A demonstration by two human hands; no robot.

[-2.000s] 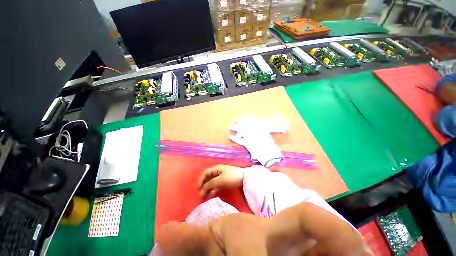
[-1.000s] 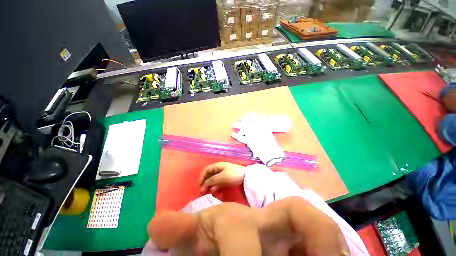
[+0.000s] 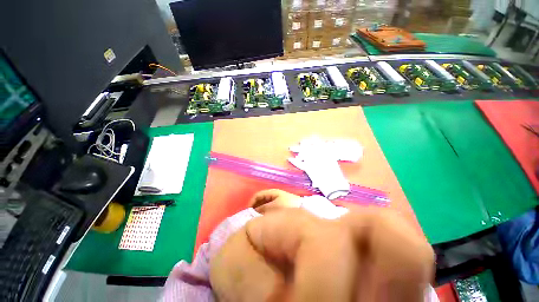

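Note:
White work gloves (image 3: pixel 325 168) lie bunched on the orange-red mat (image 3: pixel 248 133), with a cuff toward me. Long shiny purple strips (image 3: pixel 260 170) lie across the mat and pass under the gloves. My left hand (image 3: pixel 322 256) is very large and blurred at the bottom centre, close to the camera, with bent fingers and a pink striped sleeve; whether it holds anything cannot be told. My right hand (image 3: pixel 276 199) is low over the mat, in front of the gloves, its fingers curled. My left hand hides most of it and its sleeve.
Power boards (image 3: pixel 210 96) stand in a row behind the mat. On the left are a white paper (image 3: pixel 167 162), dot sheet (image 3: pixel 142 228), yellow roll (image 3: pixel 110 217), mouse (image 3: pixel 83 179) and keyboard (image 3: pixel 38 248). A blue sleeve (image 3: pixel 523 242) and a circuit board (image 3: pixel 471 290) are at right.
The view has turned left, so the bench things sit further right. My left hand has come up and now covers much of my right hand and sleeve. The gloves and strips stay in place.

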